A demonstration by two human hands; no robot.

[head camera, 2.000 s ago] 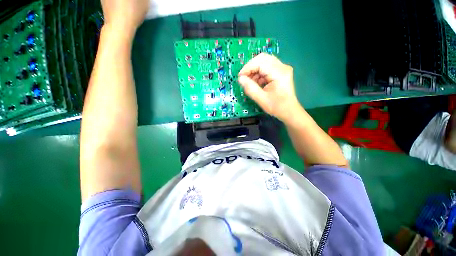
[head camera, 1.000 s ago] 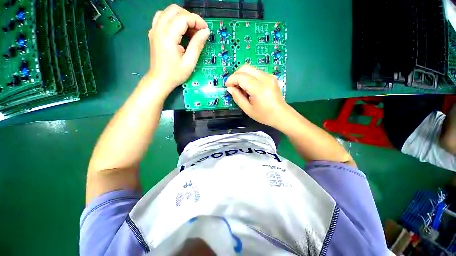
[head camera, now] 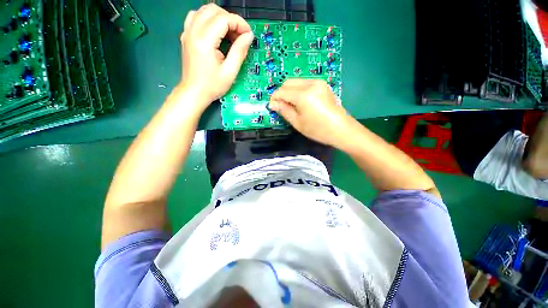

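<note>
The bright green circuit board panel [head camera: 297, 60] lies on a black holder [head camera: 273, 8] at the bench edge, dotted with blue, black and red-topped parts. My left hand [head camera: 213, 51] is over the board's upper left edge, with thumb and forefinger tips together; whether a small part is between them cannot be told. My right hand [head camera: 309, 108] is over the lower middle of the board, its fingertips at the board's surface beside the blue parts. Anything in its fingertips is too small to tell. It hides the board's lower right.
Stacked green boards [head camera: 72, 72] lean at the left. A small separate board [head camera: 125, 18] lies beside them. A black mass of holders [head camera: 468, 54] stands at the right. A red stool [head camera: 423, 144] and another person's white-sleeved arm [head camera: 508, 159] are beyond the bench edge.
My left hand has come down from the far edge to the board. My right hand has moved down and slightly left over it. The camera view has shifted.
</note>
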